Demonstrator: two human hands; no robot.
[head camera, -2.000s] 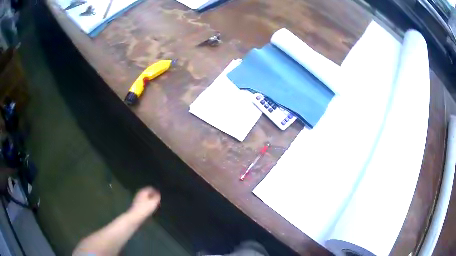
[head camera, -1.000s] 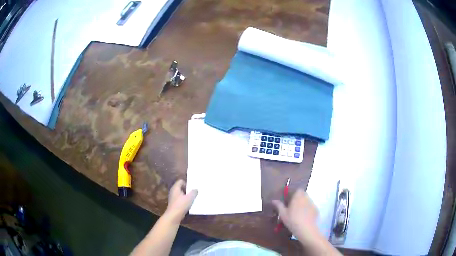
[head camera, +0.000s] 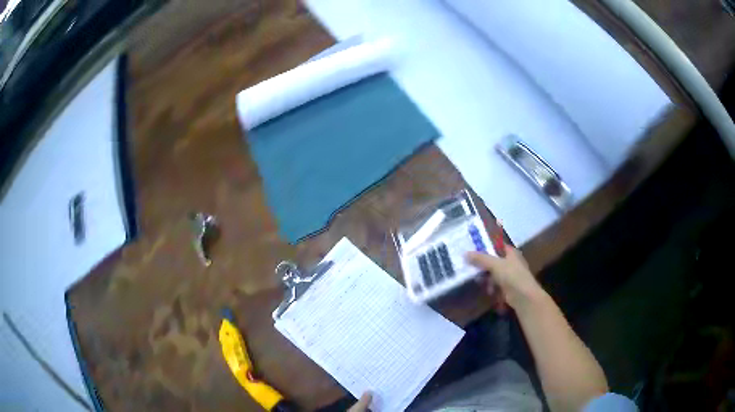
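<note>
A white calculator (head camera: 442, 251) is tilted near the table's front edge. My right hand (head camera: 509, 278) holds it by its right side, thumb on top. Red parts of a pen (head camera: 500, 238) show beside that hand; I cannot tell if it is held. A clipboard (head camera: 369, 328) with a gridded sheet and a silver clip lies left of the calculator. My left hand (head camera: 364, 401) is mostly cut off by the bottom edge; its thumb lies on the sheet's near edge, the other fingers hidden.
A yellow cutter (head camera: 243, 364) and a silver clip (head camera: 205, 235) lie left on the brown table (head camera: 173, 161). Blue-teal fabric (head camera: 338, 149) lies beyond the clipboard, beside a white roll (head camera: 314, 84). White paper with a metal clamp (head camera: 535, 170) is at right; a paper-topped lay (head camera: 48, 209) at left.
My right hand has taken hold of the calculator and brought it out from the fabric's edge. The clipboard's clip and gridded sheet now show. The view has turned and my left hand is mostly out of frame.
</note>
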